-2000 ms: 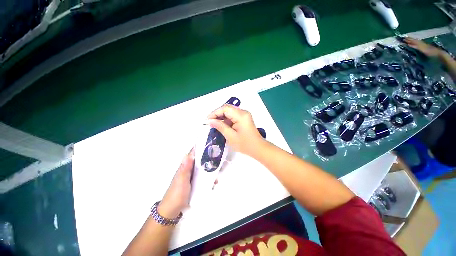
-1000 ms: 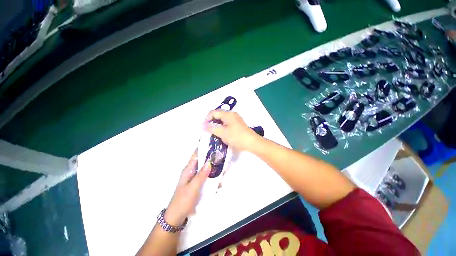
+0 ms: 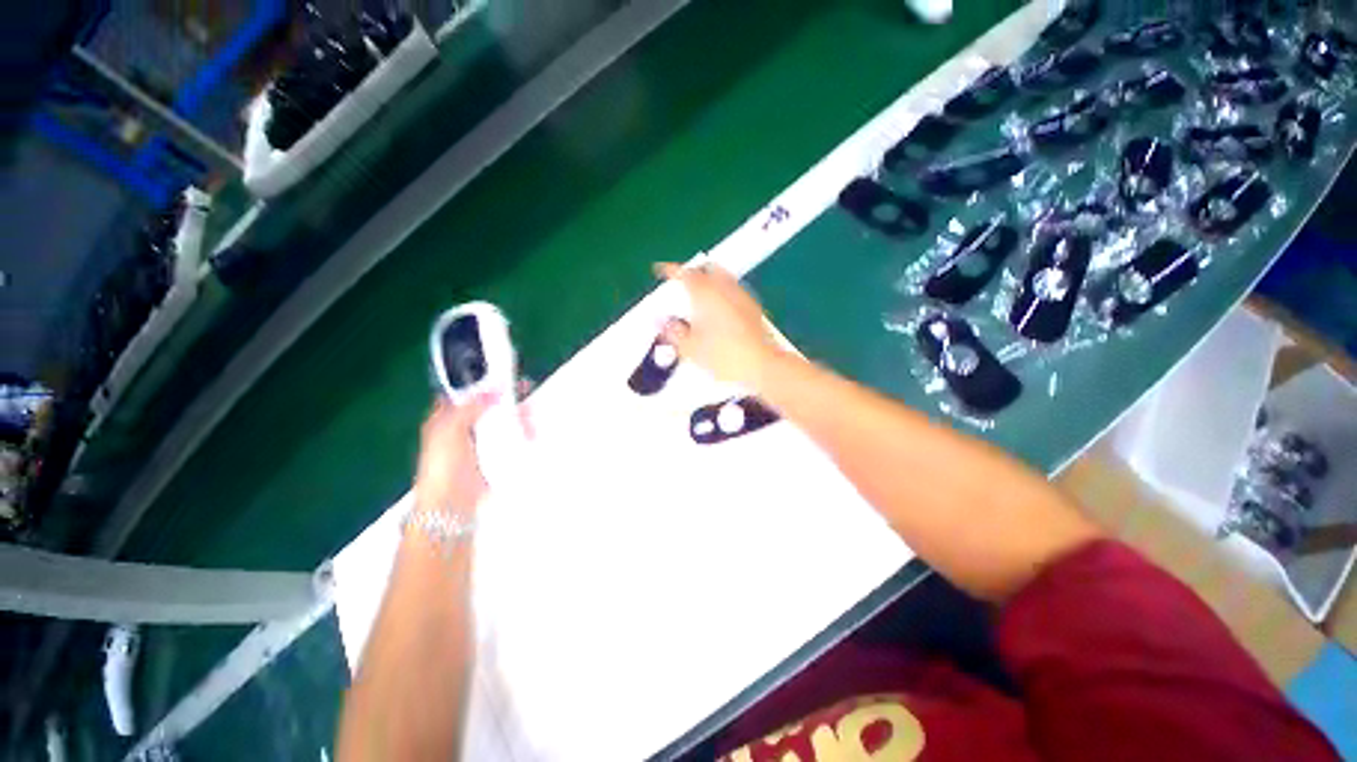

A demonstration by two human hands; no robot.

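My left hand (image 3: pixel 451 459) holds a white handheld unit (image 3: pixel 497 423) by its handle, with its dark-faced head (image 3: pixel 467 351) pointing away over the green belt's near edge. My right hand (image 3: pixel 720 325) is over the far edge of the white sheet (image 3: pixel 595 596), fingers pointing left; whether it holds anything cannot be told. One black front panel (image 3: pixel 652 366) lies on the sheet beside this hand, partly hidden by it. A second black panel (image 3: pixel 729 421) lies on the sheet below my right wrist.
Bagged black panels (image 3: pixel 1051 283) spread over the green bench at right. The green belt (image 3: pixel 595 179) curves beyond a pale rail (image 3: pixel 833 179). White bins of black parts (image 3: pixel 335 112) stand upper left. A white tray (image 3: pixel 1317 491) sits in a carton at right. Another white unit (image 3: pixel 119 677) is lower left.
My left hand has moved left and away with the white unit, off the sheet's middle. My right hand has left the unit and moved towards the sheet's far edge. The view has shifted.
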